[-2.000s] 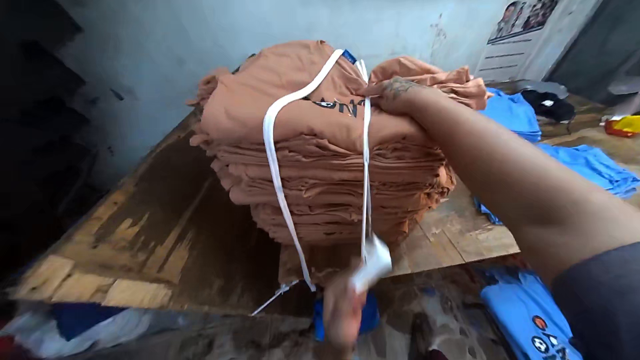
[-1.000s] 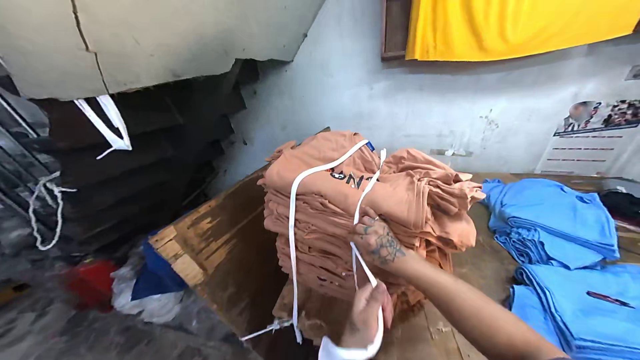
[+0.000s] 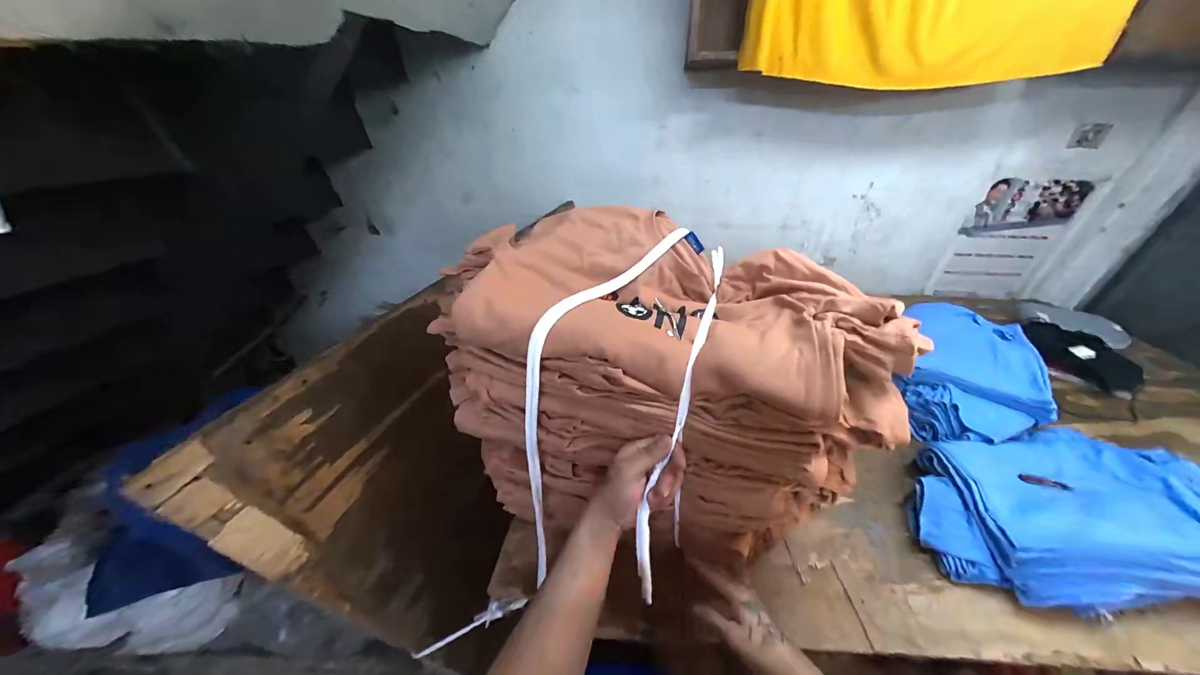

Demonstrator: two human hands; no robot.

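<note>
A tall stack of folded salmon-coloured shirts (image 3: 647,375) stands on the wooden table, with dark printing on the top one. One white cloth strap (image 3: 532,394) curves over the stack on the left, its lower end hanging at the front. Another white strap (image 3: 689,384) runs down the front further right. My left hand (image 3: 642,483) pinches this right strap against the stack's front, and the loose end dangles below the fingers. My tattooed right hand (image 3: 741,609) is low at the stack's front bottom edge, fingers apart, with nothing visible in it.
Folded blue shirts (image 3: 1078,525) and another blue pile (image 3: 984,366) lie to the right, with a black item (image 3: 1083,356) behind. The worn wooden table (image 3: 328,497) extends left. White cord (image 3: 469,630) is tied near the front edge. Yellow cloth (image 3: 937,42) hangs above.
My right hand has left the strap on the stack's front and moved down to the bottom edge. My left hand has moved up against the stack's front. The view has shifted.
</note>
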